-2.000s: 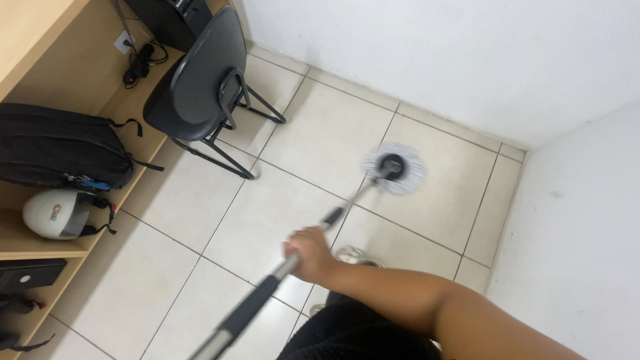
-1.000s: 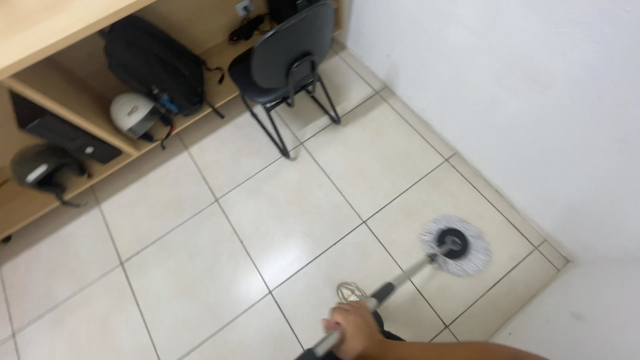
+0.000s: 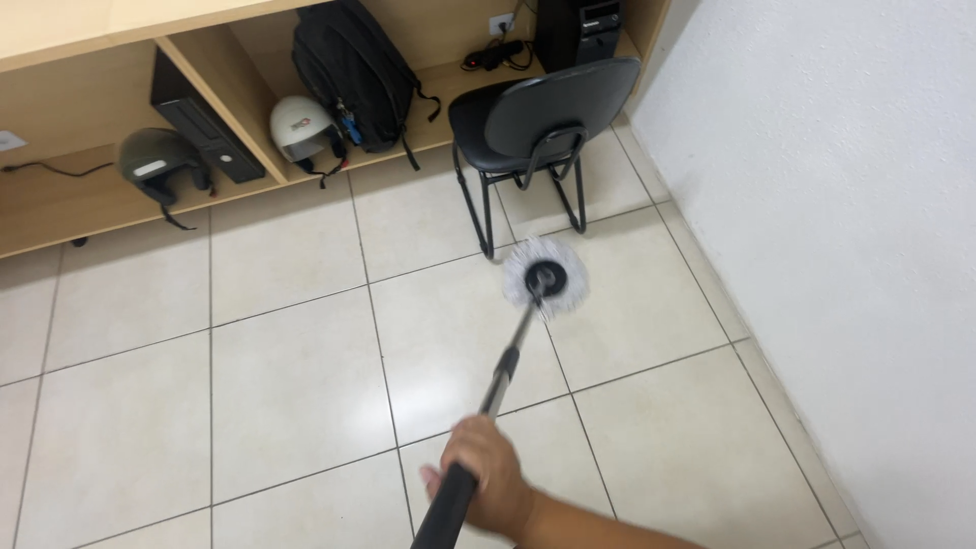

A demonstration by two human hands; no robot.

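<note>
My right hand [image 3: 488, 476] is closed around the metal and black pole of a round spin mop [image 3: 499, 381], at the bottom centre. The white string mop head [image 3: 568, 286], with its black round plate, lies on the tiled floor [image 3: 297, 389] just in front of the chair's legs. It looks slightly blurred. The pole's lower end runs out of view at the bottom edge. My left hand is not in view.
A black chair [image 3: 564, 107] stands by the wooden desk unit [image 3: 221, 99] and the white wall [image 3: 823, 198]. On the low shelf are a dark helmet [image 3: 156, 156], a white helmet [image 3: 301, 126], a black backpack [image 3: 354, 76], computer towers [image 3: 583, 34] and a power strip [image 3: 492, 57].
The mop head has moved from the floor near the wall corner to the front of the chair's legs. My right hand has kept its hold on the pole. The view has turned.
</note>
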